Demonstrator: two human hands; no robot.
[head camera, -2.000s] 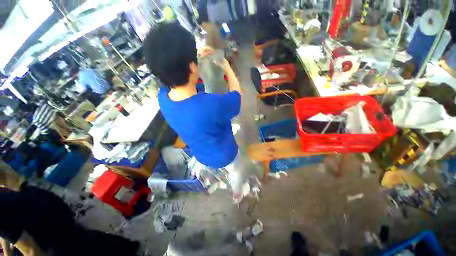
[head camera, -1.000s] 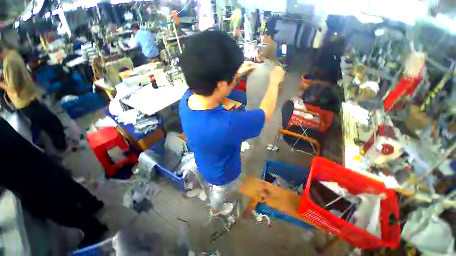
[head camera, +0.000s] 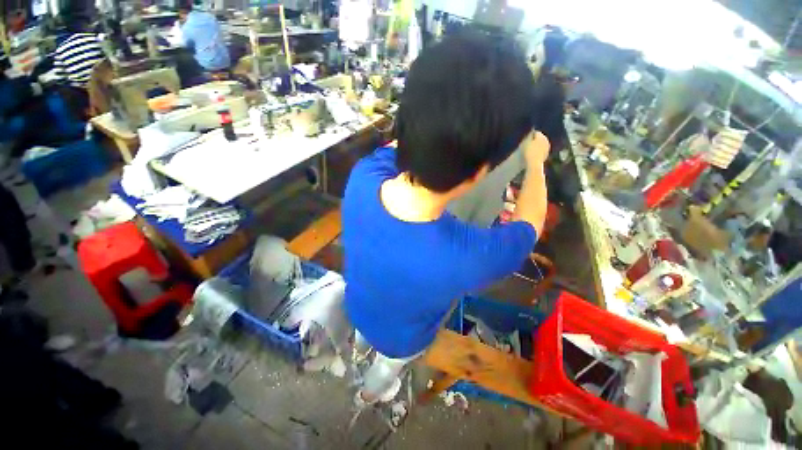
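Observation:
Neither of my hands is in view. Nearest in front of me stands a person in a blue shirt (head camera: 422, 264), seen from behind and above. This person holds up a grey fabric piece (head camera: 482, 195) with a raised hand; the body hides part of the cloth. A red plastic crate (head camera: 550, 352) with white and dark cloth in it is at the lower right, at the end of a wooden bench (head camera: 479, 360). A blue crate (head camera: 264, 330) with grey cloth pieces is left of the person.
A red stool (head camera: 119, 255) stands at the left. A white sewing table (head camera: 251, 167) is behind it, with folded cloth (head camera: 211, 221) near its front. Sewing machines line the right side. Scraps lie on the floor. A dark shape is at the left edge. More people sit far back.
The view has swung and the person in blue now appears larger and further right. The dark-clothed figure at the left has mostly left the picture. The grey piece is still held up.

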